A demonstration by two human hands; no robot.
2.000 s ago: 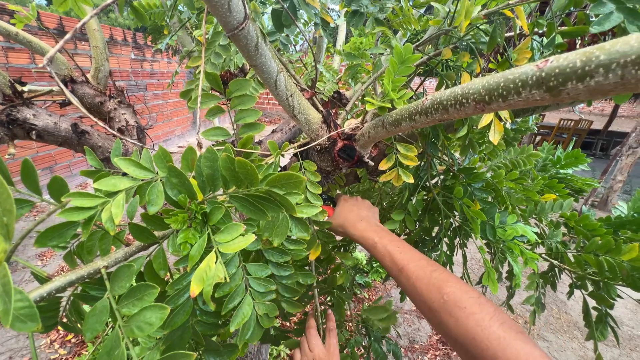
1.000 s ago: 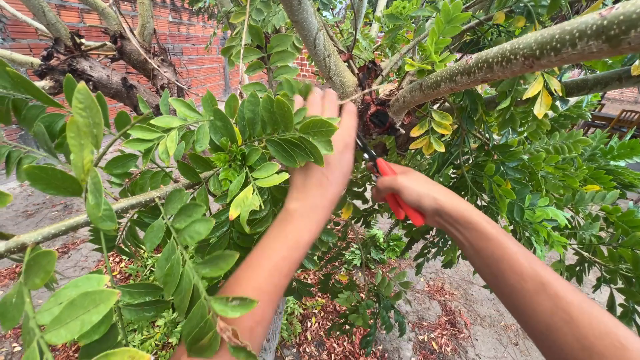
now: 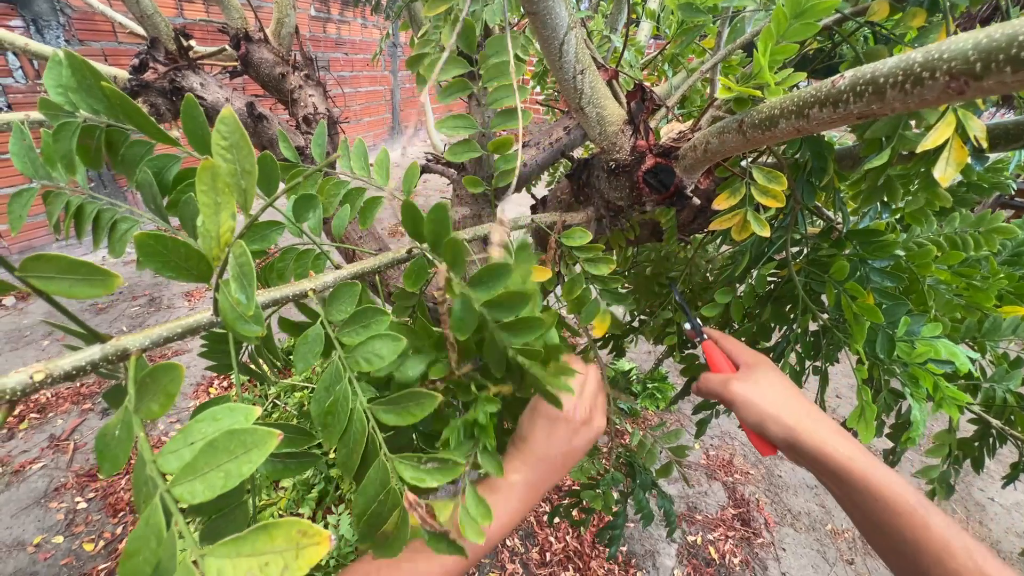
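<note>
My right hand grips red-handled pruning shears, their dark blades pointing up and left among leaves below the tree's fork. Lower in the middle, my left hand is curled at a bunch of green leafy shoots; leaves cover its fingers, so what lies inside them is hidden. Above the hands, a dark round cut stub marks the trunk where the thick branches meet. A pale speckled branch runs from that trunk to the lower left, in front of more leaf sprays.
A thick branch extends to the upper right, and another rises from the fork. A red brick wall stands behind, at the left. Dry reddish leaves lie on the sandy ground. Dense foliage hangs at the right.
My left hand, raised and spread against the leaves a second ago, has come down and curled at the leafy shoots. My right hand, with the shears, has moved away from the fork.
</note>
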